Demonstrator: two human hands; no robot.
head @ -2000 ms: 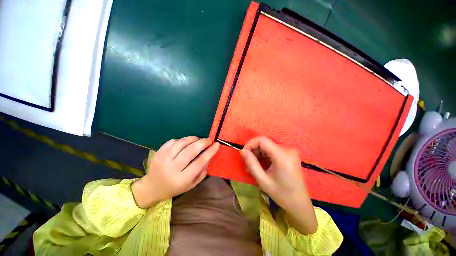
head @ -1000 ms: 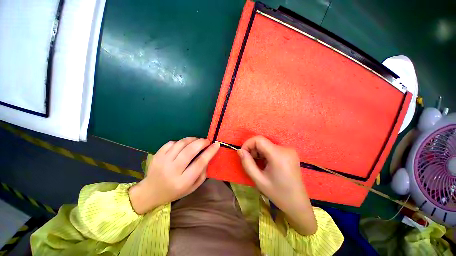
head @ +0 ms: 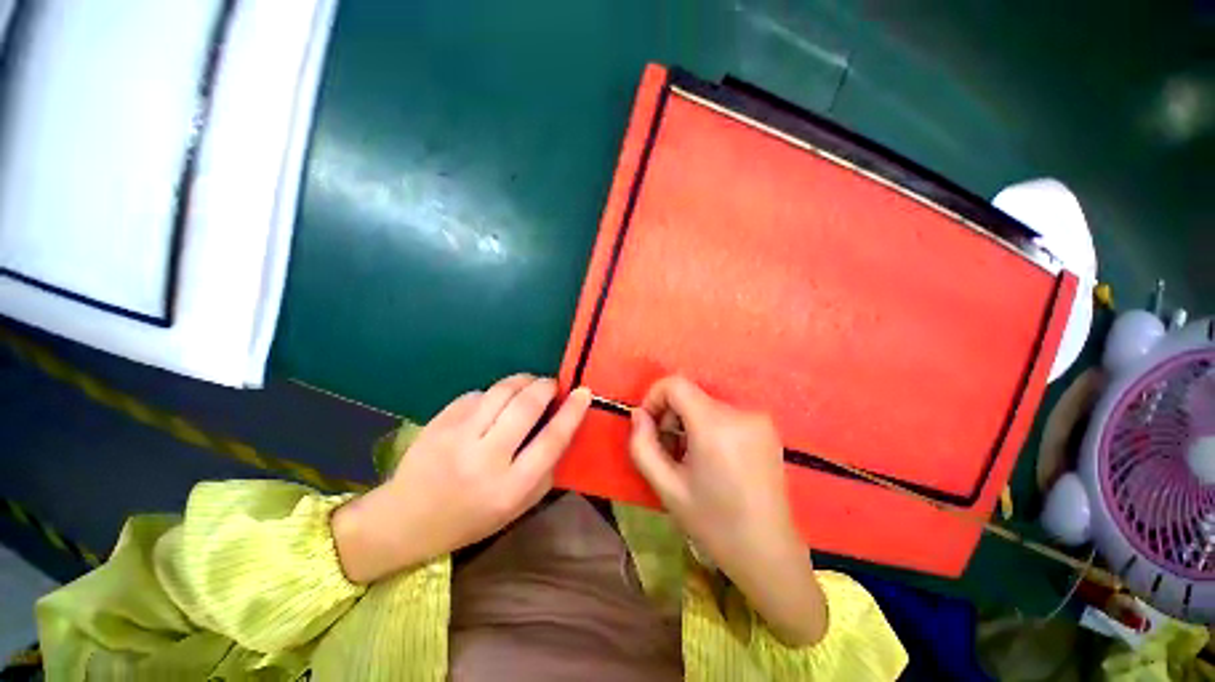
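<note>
A thin black bezel frame (head: 621, 253) lies on a red-orange foam pad (head: 826, 293); its far side is thicker and has a pale line along it. A thin tan adhesive strip (head: 1033, 542) runs from the frame's near side over the pad's right edge toward the fan. My left hand (head: 480, 460) rests at the frame's near left corner, a fingertip on the strip's end. My right hand (head: 706, 460) pinches the strip just right of it, over the near side; the fingers hide part of the strip.
A black frame (head: 177, 200) lies on white sheets (head: 273, 227) at the left. A pink and white fan (head: 1159, 440) stands at the right, beside a brown disc (head: 1062, 426). A white disc (head: 1074, 240) lies beyond the pad. A thin white cable curves near the fan.
The whole view has shifted, so the pad and sheets appear a little lower. Both hands stay near the same corner. The strip between them appears nearer to the frame's side.
</note>
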